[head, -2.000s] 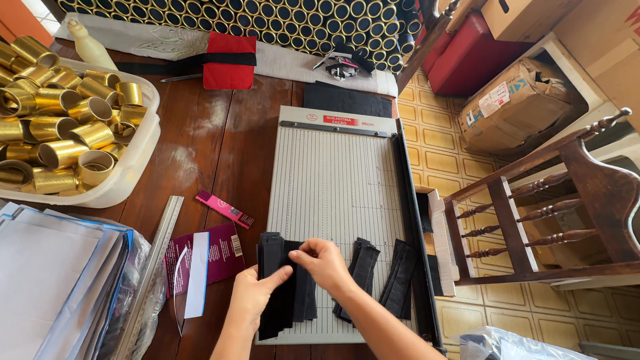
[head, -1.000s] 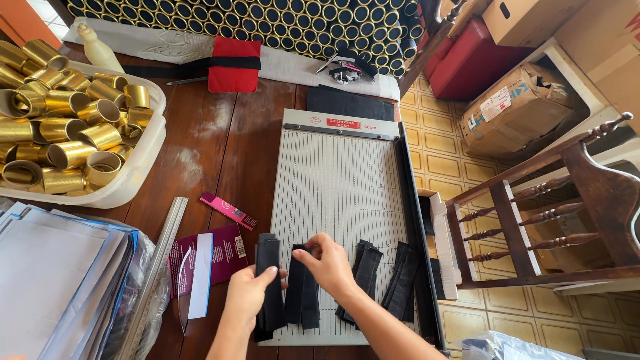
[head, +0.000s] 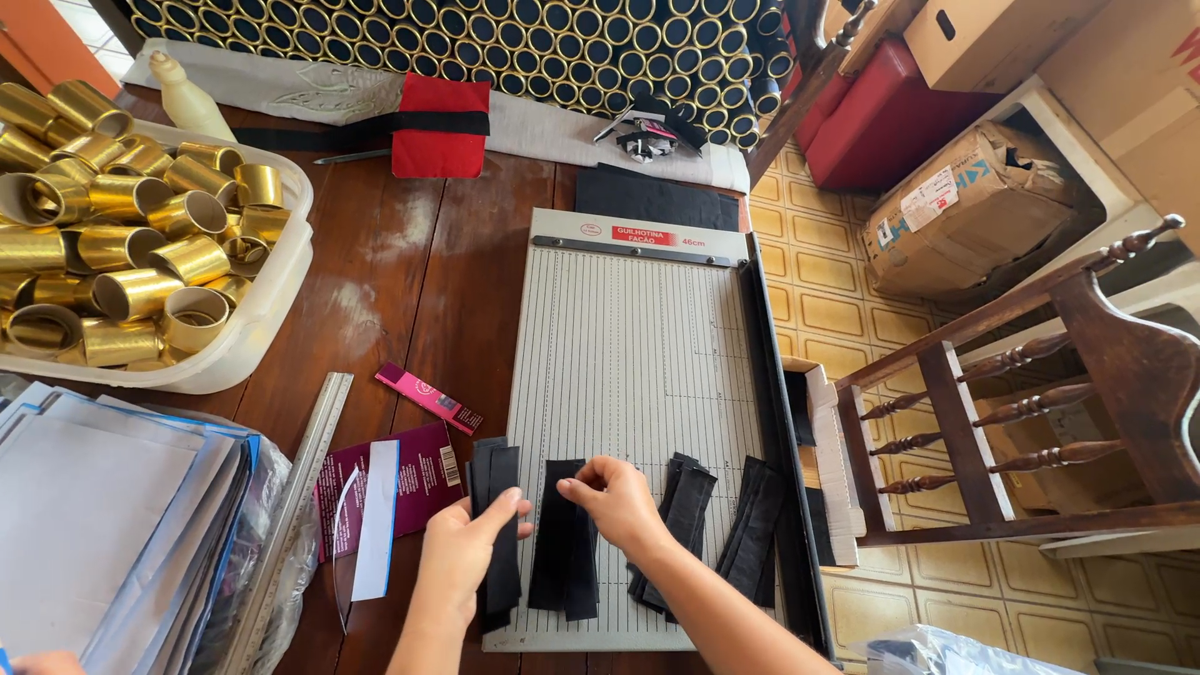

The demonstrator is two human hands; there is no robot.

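A grey guillotine paper cutter with a black blade arm along its right side lies on the wooden table. My left hand grips a bundle of black strips over the cutter's lower left edge, thumb on top. At the top of a second pile of black strips is my right hand, thumb and forefinger pinched together; whether a strip is between them cannot be told. Two more fanned piles of black strips, a middle one and a right one, lie on the cutter bed, partly behind my right forearm.
A plastic tub of gold rings stands at left, above stacked papers and a metal ruler. Purple card lies left of the cutter. Black sheets are beyond it. A wooden chair stands at right.
Two seconds ago both hands were together at the left bundle; my right hand has since moved right, and a separate pile of strips now lies under it.
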